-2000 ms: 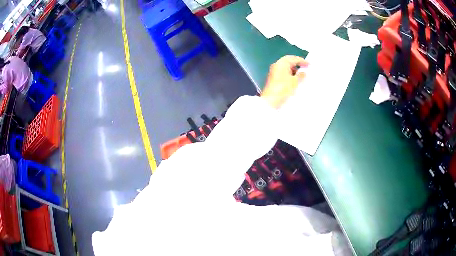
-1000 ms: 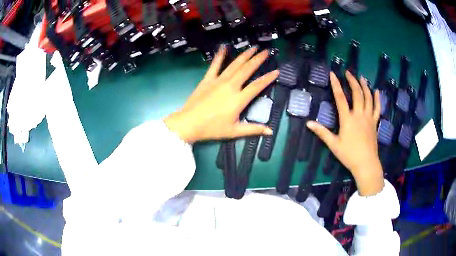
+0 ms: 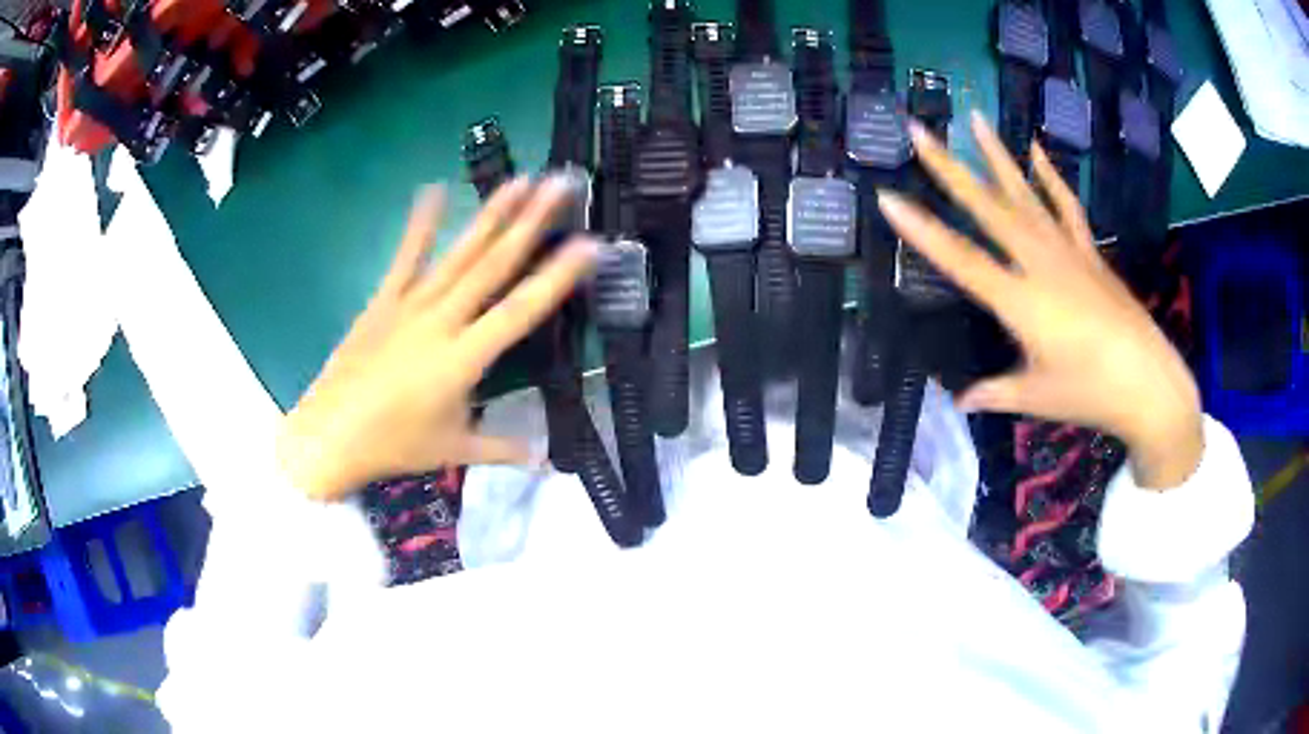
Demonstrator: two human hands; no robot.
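Note:
Several smartwatches with black straps lie face up side by side on the green mat, grey faces with lines of text showing. Their lower straps hang past the bench's front edge over the white smock. My left hand, slightly blurred, has its fingers spread at the left end of the row, fingertips over a watch there. My right hand has its fingers spread at the right end of the row, partly covering a watch. Neither hand is closed on anything.
Orange-red trays with black straps stand at the back left. White paper lies at the left. More watches and a white card lie at the right. Blue stools stand below the bench, with loaded trays near its front edge.
The view has turned from the aisle to the bench. Since the second frame, the row of watches has come nearer the front edge, and my hands have moved farther apart, to its two ends.

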